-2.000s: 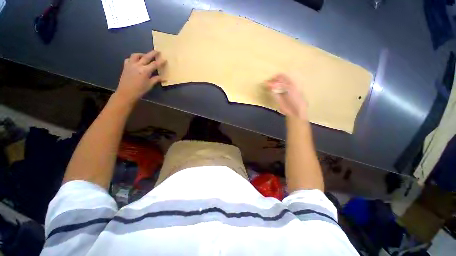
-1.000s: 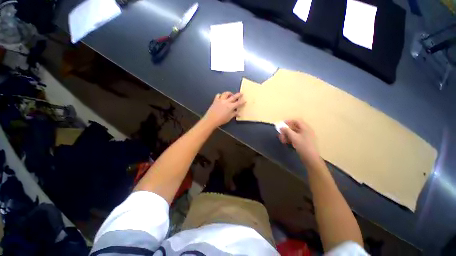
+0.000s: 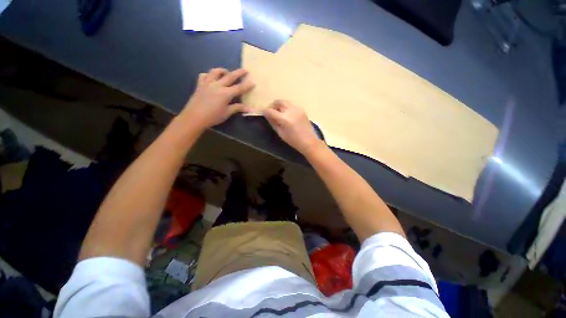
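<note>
The tan card pattern (image 3: 378, 99) lies flat on the table, with thin edges of dark cloth (image 3: 318, 131) showing under its near side. My left hand (image 3: 218, 94) rests on the pattern's left end, fingers spread and holding nothing. My right hand (image 3: 290, 123) is at the near edge, just right of my left hand. Its fingertips are closed on the white chalk (image 3: 253, 114), of which only a thin sliver shows against the edge.
A white paper slip (image 3: 212, 15) lies beyond the pattern's left end. Dark shears handles (image 3: 94, 15) are at the top left, cut off by the frame. A black cloth panel (image 3: 428, 17) and metal equipment (image 3: 499, 25) are on the far side. Dark scraps (image 3: 56, 211) lie below the table.
My right hand has moved along the near edge toward the pattern's left end, close to my left hand. My left hand stays at that end. The camera view has shifted.
</note>
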